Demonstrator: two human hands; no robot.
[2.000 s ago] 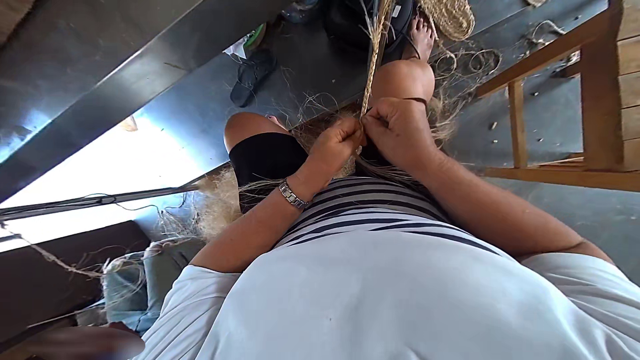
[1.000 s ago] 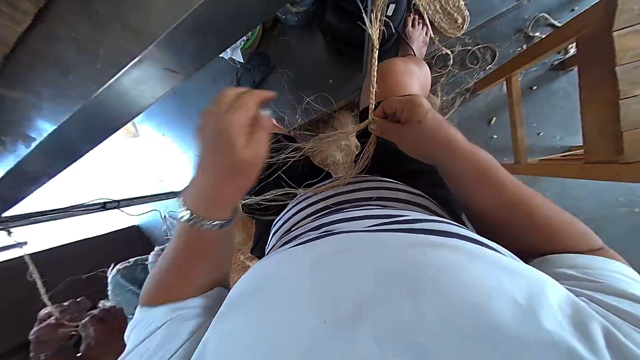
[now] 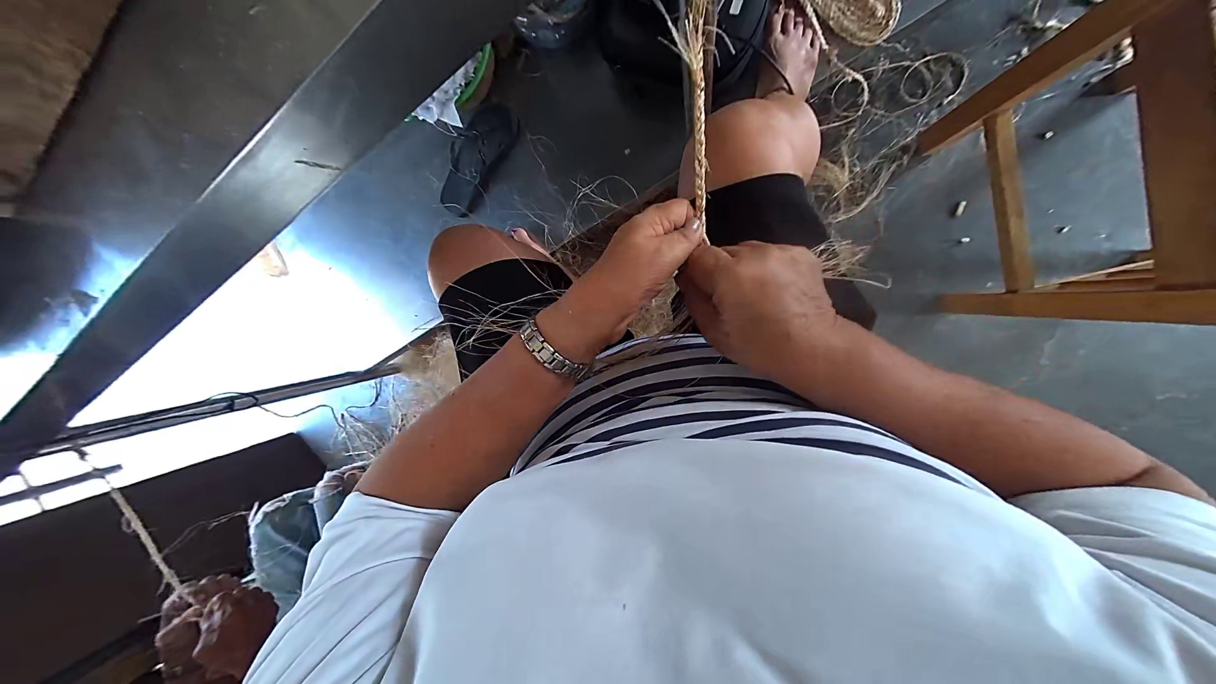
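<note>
A narrow braid of straw-coloured plant fibre (image 3: 700,142) runs from the top of the view down to my two hands, with frayed ends sticking out near its top. My left hand (image 3: 651,252) pinches the braid's lower end between thumb and fingers. Right beside it, my right hand (image 3: 755,294) has its fingers closed on the strands just below, the fingertips of both hands nearly touching. Loose fibres (image 3: 655,318) lie on my lap, partly hidden under the hands and wrists.
A wooden chair or stool frame (image 3: 1012,199) stands at right. Tangled fibre cord (image 3: 855,133) and a coiled braid (image 3: 860,14) lie on the floor by my foot. A dark metal beam (image 3: 247,180) crosses at left; a black sandal (image 3: 475,157) lies beyond. At lower left, a co-worker's hands (image 3: 214,622) hold a cord.
My left hand, raised and off the braid one second ago, is back at the braid beside my right hand. The fibres spread across my lap then are now largely covered by my hands.
</note>
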